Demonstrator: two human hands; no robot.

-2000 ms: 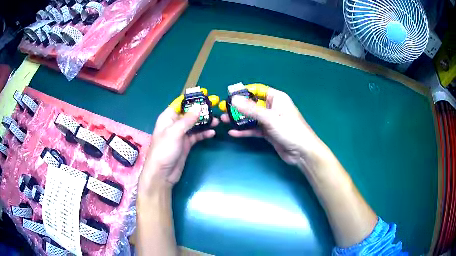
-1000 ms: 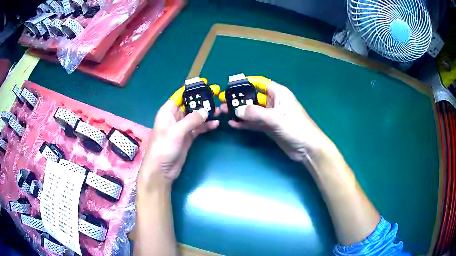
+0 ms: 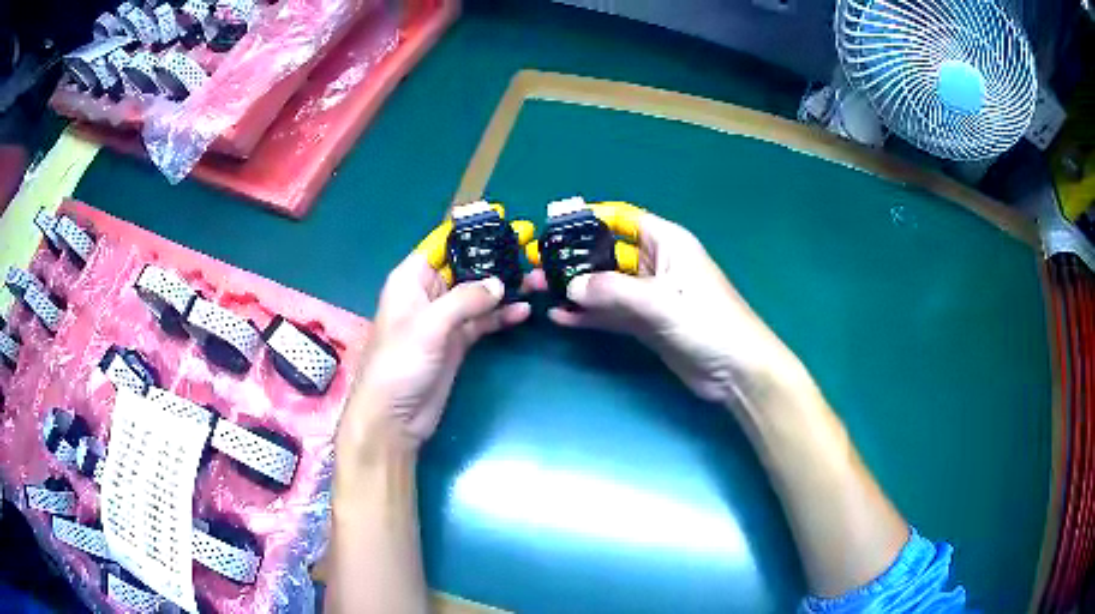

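My left hand [image 3: 420, 324] holds one smartwatch [image 3: 482, 246], its thumb on the lower part of the dark screen. My right hand [image 3: 654, 294] holds a second smartwatch [image 3: 575, 248], its thumb on the lower screen edge. Both screens face up and show faint pale marks, too small to read. The watches are side by side above the green mat [image 3: 769, 324]. Yellow finger cots show behind and between them. Pale strap ends stick up at the top of both cases.
A pink foam tray [image 3: 258, 270] with strapped watches and a printed white sheet [image 3: 150, 492] lies at left. Stacked foam trays [image 3: 300, 174] with plastic film [image 3: 180, 138] are upper left. A white fan [image 3: 955, 90] stands upper right; red cables [image 3: 1072, 396] run down the right.
The coloured screens of two seconds ago became dark with white icons, and now show only fainter marks. Both thumbs have moved down to the lower screen edges. Both hands still hold the watches.
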